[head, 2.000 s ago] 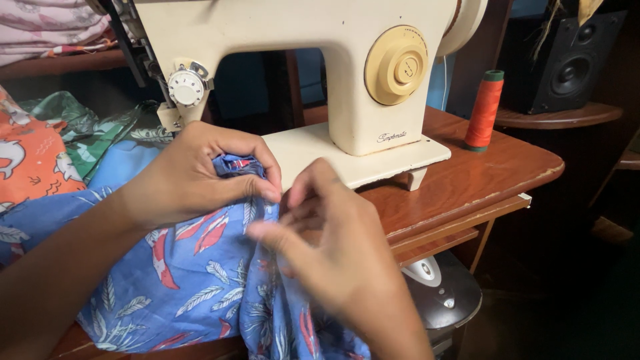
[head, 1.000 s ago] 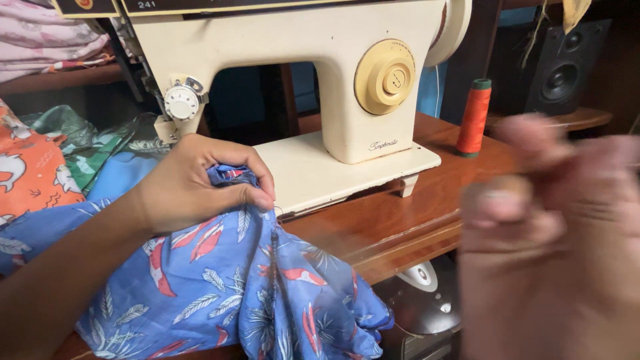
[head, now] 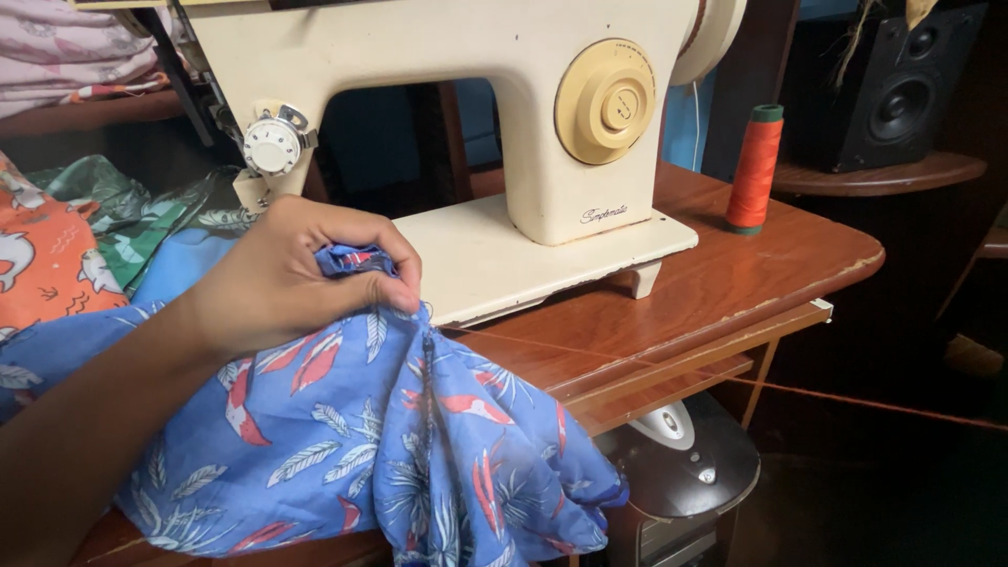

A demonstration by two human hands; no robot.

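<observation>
Blue printed fabric (head: 315,441) with feathers and red shapes drapes over the front edge of the table. My left hand (head: 315,276) pinches a bunched fold of it between thumb and fingers, in front of the cream sewing machine (head: 409,55). A dark seam runs down the cloth below the fingertips. From near that pinch a thin orange-red thread (head: 850,392) stretches out past the right edge of the view. My right hand is out of view.
An orange thread cone (head: 756,169) stands on the wooden table (head: 709,268), right of the machine. Orange printed cloth (head: 47,252) and green cloth (head: 142,236) lie at left. A black speaker (head: 906,87) sits on a shelf behind; a black and silver device (head: 685,465) is below the table.
My right hand was at the fabric, moved away to the right and has left the view. The thread now shows stretched to the right. My left hand keeps its hold on the fabric.
</observation>
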